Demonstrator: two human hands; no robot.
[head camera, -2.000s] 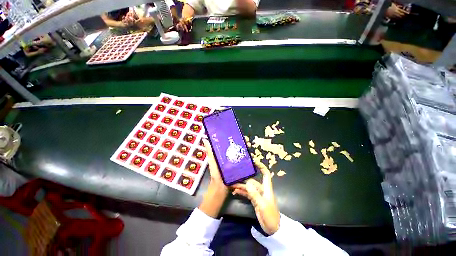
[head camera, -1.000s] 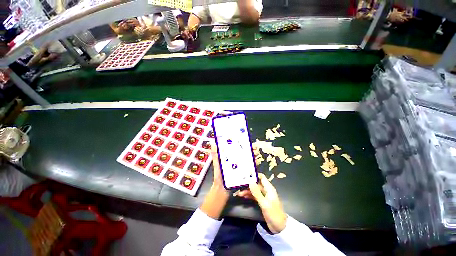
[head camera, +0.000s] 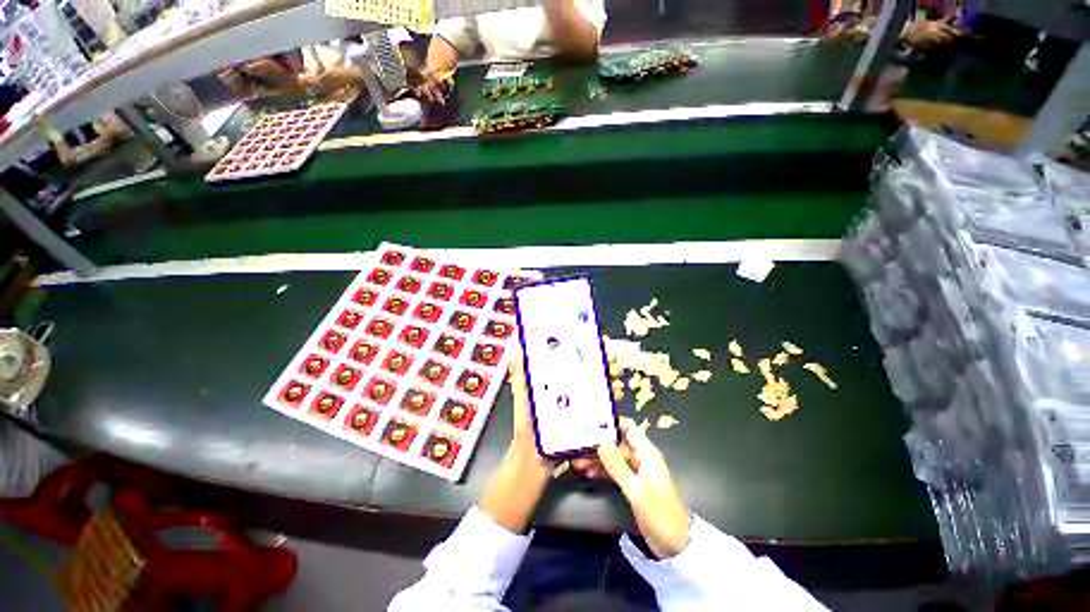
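Observation:
A smartphone (head camera: 568, 368) with a dark edge and a bright white screen is upright in front of me, above the bench. My left hand (head camera: 519, 464) holds its left side and lower edge. My right hand (head camera: 647, 481) holds its lower right corner, with the fingers partly hidden behind it. A white foam tray (head camera: 449, 470) with a grid of red square parts lies flat to the left, its right side partly covered by the phone. Small beige slips (head camera: 647, 366) lie loose right of the phone, partly behind it.
A smaller pile of beige slips (head camera: 778, 397) and a white paper (head camera: 754, 269) lie farther right. Clear plastic blister trays (head camera: 980, 347) stand stacked at the right. A green conveyor belt (head camera: 478, 215) with white rails runs behind. Across it are circuit boards (head camera: 518, 116), another foam tray (head camera: 277, 141) and people's arms.
The phone screen went from purple to white with small icons. The phone now stands straighter. Both hands still hold it. The whole view has shifted slightly.

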